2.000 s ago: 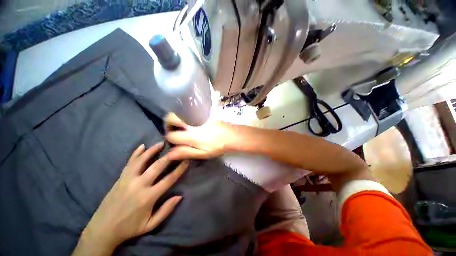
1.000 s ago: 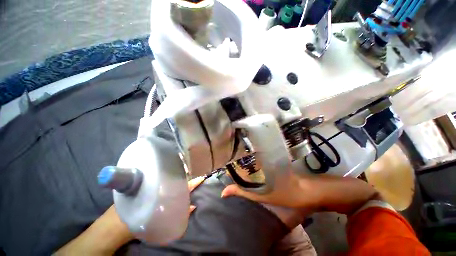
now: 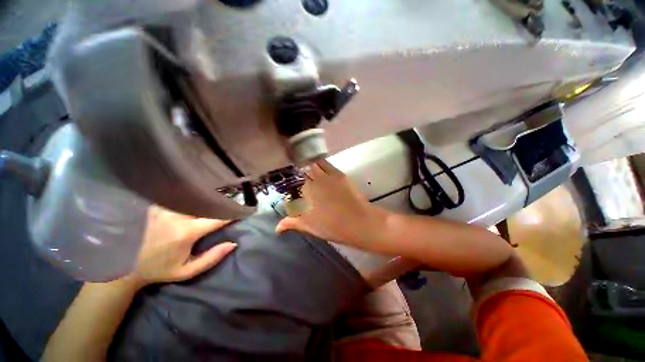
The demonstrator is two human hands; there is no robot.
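Observation:
The dark grey cloth [image 3: 240, 290] lies before the machine and drapes over the front edge onto the lap. Its far edge is at the presser foot and needle area [image 3: 265, 194], which is small and partly hidden. My left hand [image 3: 173, 247] lies on the cloth left of the needle, thumb apart from the fingers, partly behind the white plastic attachment [image 3: 85, 212]. My right hand [image 3: 332, 205] is just right of the needle, its thumb at the cloth edge and its fingers up by the machine head [image 3: 424, 85]. Whether it grips the cloth is hidden.
Black shears [image 3: 435, 187] lie on the machine table right of my right hand. A small grey tray [image 3: 548, 170] is clamped at the table's right edge. A round wooden stool [image 3: 548, 237] stands below it. The machine head fills the top of the view.
The view has shifted closer to the machine head. The white attachment appears further left. My left hand, mostly hidden a second ago, now shows on the cloth; my right fingers now reach up beside the needle area.

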